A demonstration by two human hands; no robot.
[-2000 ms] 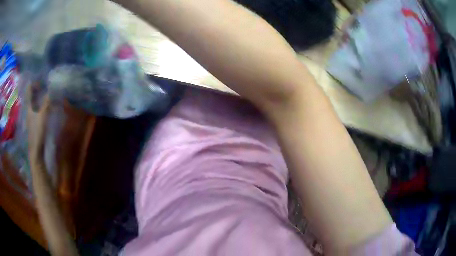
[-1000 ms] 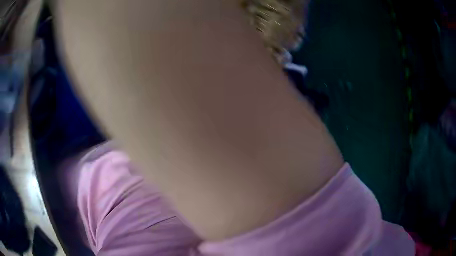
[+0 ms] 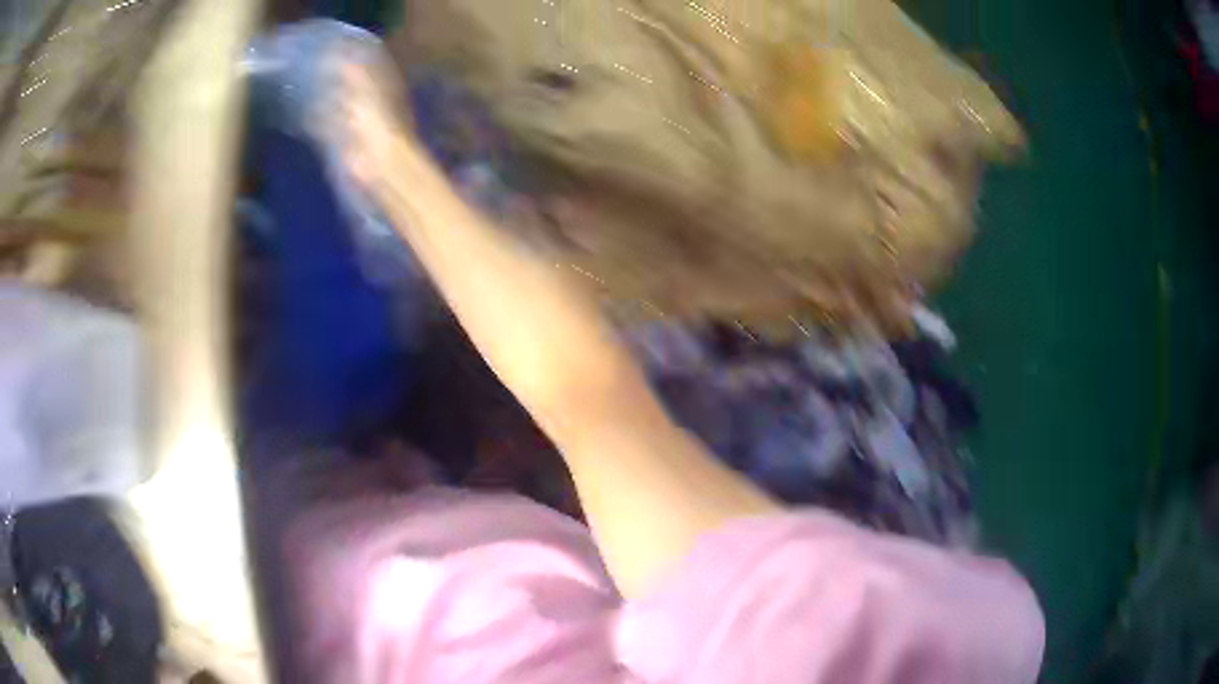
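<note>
My right hand [image 3: 358,118] is at the upper left, blurred, at the end of my stretched right arm. It appears closed on a limp, see-through plastic bag [image 3: 297,56] with a bluish-white look; its contents cannot be made out. The hand is just beyond the right side of the pale wooden table [image 3: 201,535]. My left hand is not in view.
A white bag [image 3: 64,394] and a shiny black bag [image 3: 83,581] lie on the table at left. A large gold-brown fabric heap [image 3: 749,147] fills the top. Dark-and-white patterned cloth [image 3: 802,414] lies below it. Something blue [image 3: 314,287] hangs beside the table. Green floor [image 3: 1069,348] shows at right.
The view has swung right, away from the table, to the fabric heap and floor. My right arm, close to the camera before, now reaches away, its hand visible with the bag. My left arm has left view.
</note>
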